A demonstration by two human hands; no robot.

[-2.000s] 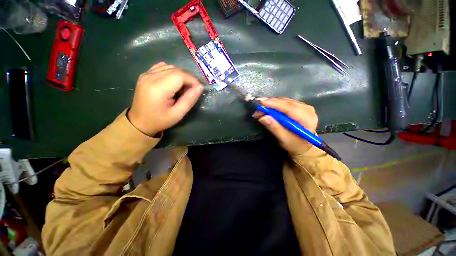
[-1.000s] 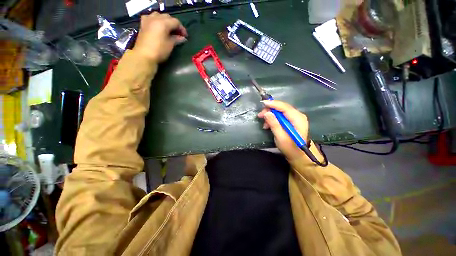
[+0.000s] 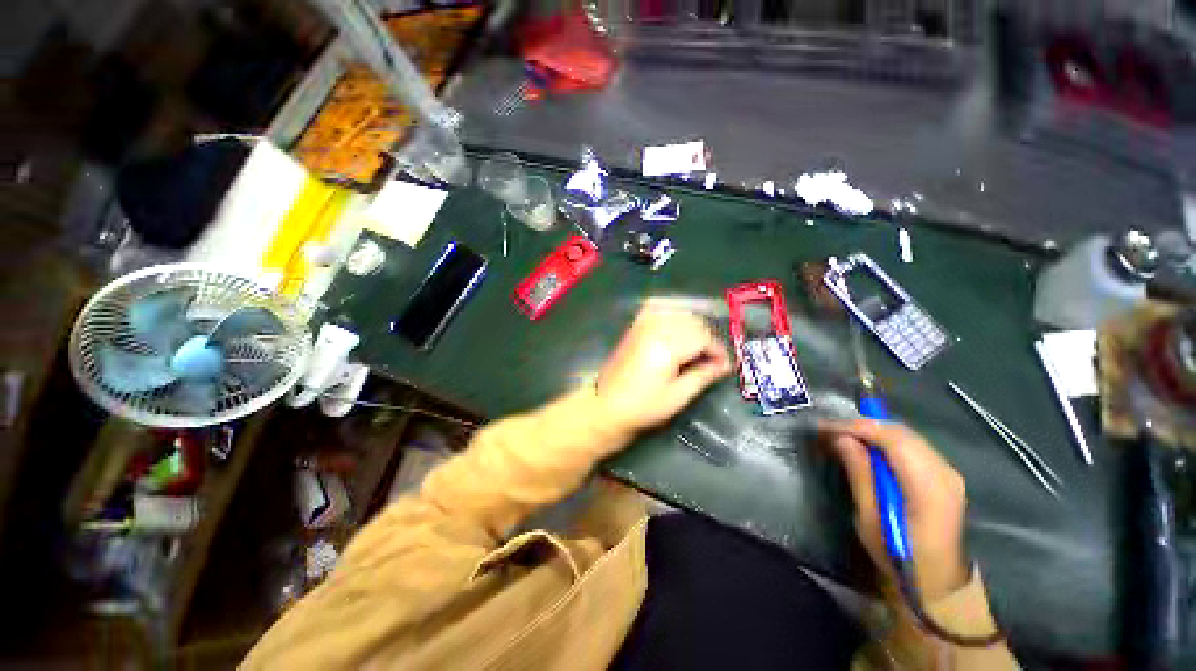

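A red phone housing lies on the green mat with a white-blue circuit board in its near end. My left hand is just left of the housing, fingers bent with thumb and fingertips close together; whether it pinches something small cannot be told. My right hand holds a blue soldering iron like a pen, its tip pointing up past the housing's right side, apart from the board. A silver-grey keypad front housing lies to the right.
Tweezers lie at the right. A second red housing and a dark shiny phone-like slab lie at the left. Shiny bags are at the mat's far edge. A fan stands beyond the left edge. A white dispenser bottle is at far right.
The view has swung left. My left hand has come back from the bags at the far edge to beside the red housing. My right hand still holds the iron.
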